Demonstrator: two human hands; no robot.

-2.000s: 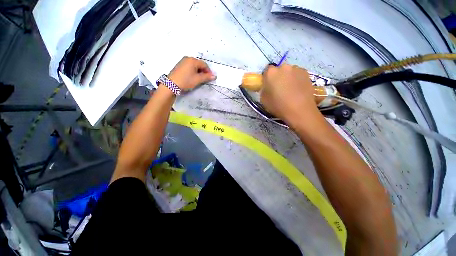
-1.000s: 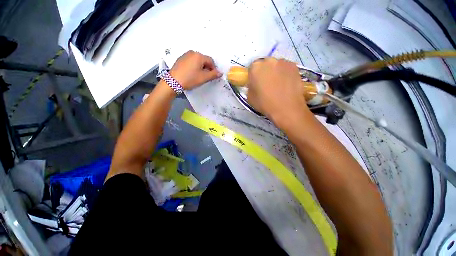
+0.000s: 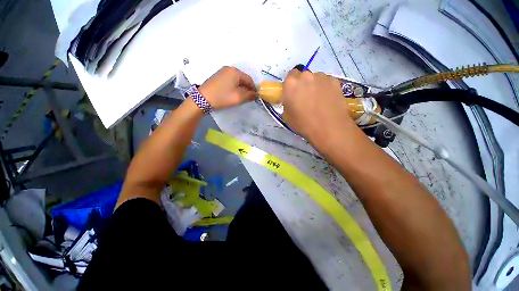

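Observation:
My right hand [image 3: 316, 102] grips the wooden handle of the steam iron [image 3: 364, 108], which stands on the table. A thin blue-purple pen [image 3: 311, 58] sticks up from the same hand. My left hand [image 3: 230, 89] is at the iron's front end, fingertips bent together; whether they pinch anything is hidden. A white strip with a dark edge [image 3: 272, 113] shows partly beside the iron; the iron and my right arm hide most of it. The yellow curved template [image 3: 318, 196], with black marks, lies along the near table edge.
The pen-marked table [image 3: 296, 227] curves around me. Stacked curved white pieces with dark edges [image 3: 455, 62] lie at right. Hose and cords [image 3: 472, 71] run right from the iron. A white side table [image 3: 134, 96] holds dark strips [image 3: 114, 40]. Scraps and a blue bin [image 3: 91, 204] are below.
Over two seconds the iron and my right hand moved slightly left, closing the gap to my left hand. The view shifted. In the last second my left fingertips moved slightly right, up to the iron.

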